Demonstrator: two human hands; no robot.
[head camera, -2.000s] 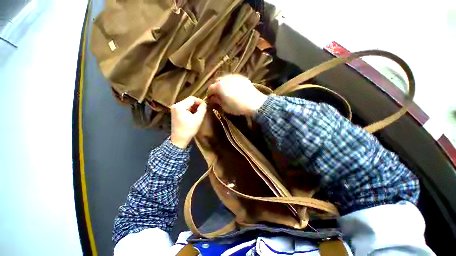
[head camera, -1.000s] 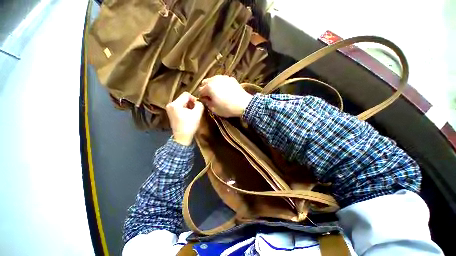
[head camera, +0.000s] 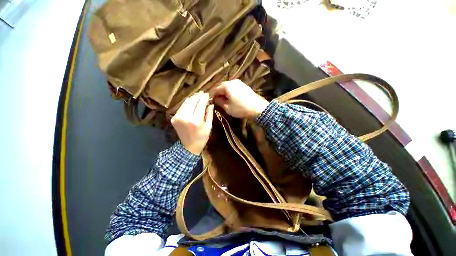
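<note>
A tan-brown handbag (head camera: pixel 227 207) lies open on my lap, its opening facing up. A zipper (head camera: pixel 250 169) runs lengthwise through the opening. My left hand (head camera: pixel 192 122) and my right hand (head camera: pixel 239 100) meet at the far end of the opening and pinch the bag's top edge between the fingertips. The exact spot held is mostly hidden by the fingers. One handle (head camera: pixel 182 210) loops over the near left side. Another handle (head camera: pixel 392 97) stands out to the right beyond my right forearm.
A large pile of brown bags (head camera: pixel 145 45) lies just beyond my hands. A white-topped table (head camera: pixel 420 55) with a worn red strip (head camera: pixel 370 104) is at the right, with a dark object (head camera: pixel 447 136), possibly a hammer head, and spotted sheets (head camera: pixel 360 7). A yellow line (head camera: pixel 62 165) edges the dark surface at left.
My left hand has turned, its fingers now more extended and closer to my right hand. The right handle loop sits lower. The view has shifted, showing more of the table.
</note>
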